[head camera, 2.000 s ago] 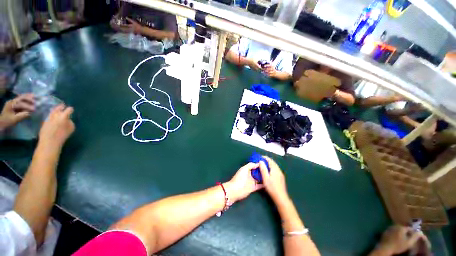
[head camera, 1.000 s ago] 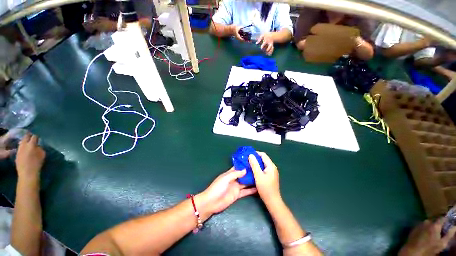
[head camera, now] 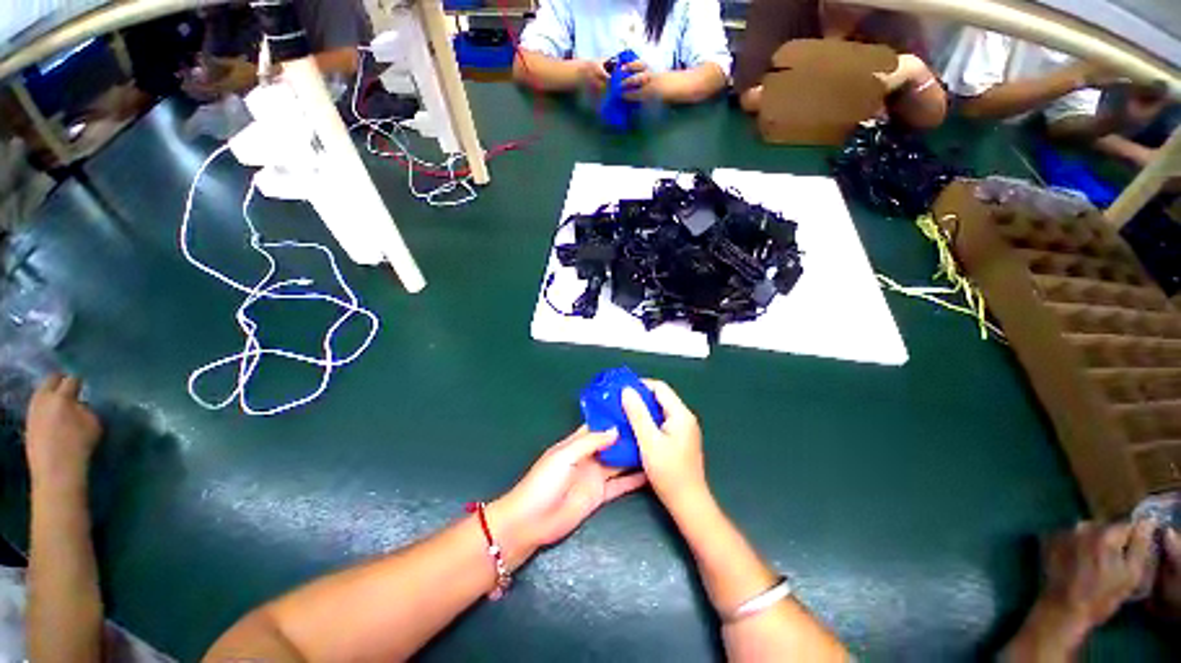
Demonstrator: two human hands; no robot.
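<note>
My left hand [head camera: 560, 490] and my right hand [head camera: 664, 447] meet over the green table, both holding a bunched bright blue cloth [head camera: 619, 412]. The left fingers lie under the cloth and the right thumb presses on it from above. Whether anything is wrapped inside the cloth cannot be seen. Beyond my hands, a tangled pile of black adapters [head camera: 686, 253] with thin cables lies on a white sheet [head camera: 835, 311].
A white cord [head camera: 246, 356] lies looped at left beside a white power strip [head camera: 343, 181]. A brown partitioned tray [head camera: 1081, 324] stands at right, near yellow strands [head camera: 958, 279] and a smaller black heap [head camera: 894, 168]. Neighbours' hands show on both sides. Across, someone holds brown cardboard [head camera: 822, 93].
The view has shifted. My hands still grip the blue cloth, with small shifts of the fingers. The person across has picked up the other blue cloth from behind the white sheet.
</note>
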